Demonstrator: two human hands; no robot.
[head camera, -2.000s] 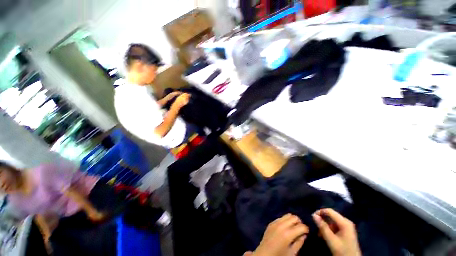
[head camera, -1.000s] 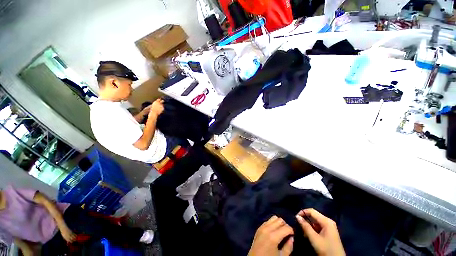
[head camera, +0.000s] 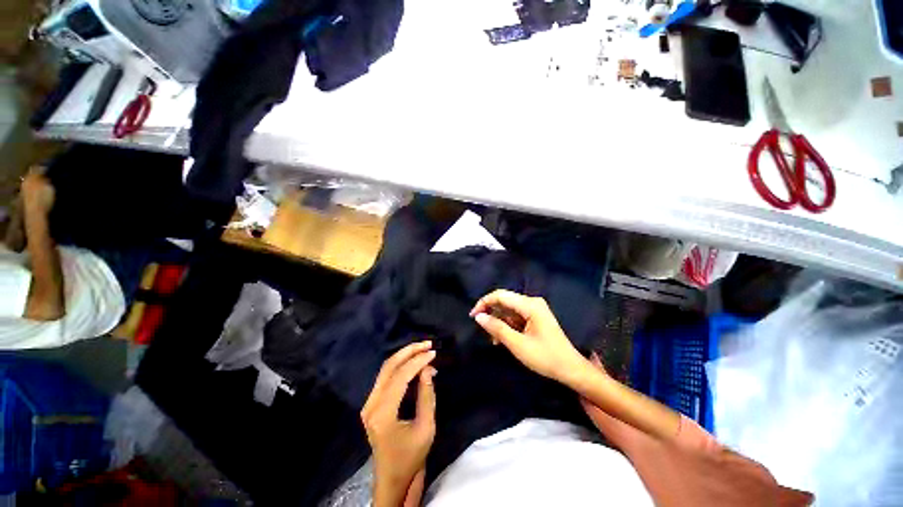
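A large dark navy or black garment (head camera: 381, 317) lies heaped on my lap. My left hand (head camera: 401, 411) is over it at the lower centre, thumb and fingertips slightly apart, with nothing visible between them. My right hand (head camera: 525, 332) is up and to the right of it, over the cloth, thumb and index fingertips close together. Something small and dark shows inside its curled fingers, too small to name. The two hands are apart. No cloth is visibly pinched in either.
The white table (head camera: 594, 178) runs across above my lap, bearing red-handled shears (head camera: 792, 168), a phone (head camera: 715, 74), more red scissors (head camera: 133, 116) and a dark garment (head camera: 238, 89) over its edge. A blue crate (head camera: 678, 371) and plastic bag (head camera: 812, 386) are at right. A person sits at left.
The view has swung down and to the right, bringing the phone and shears into view. My hands, close together before, have moved apart.
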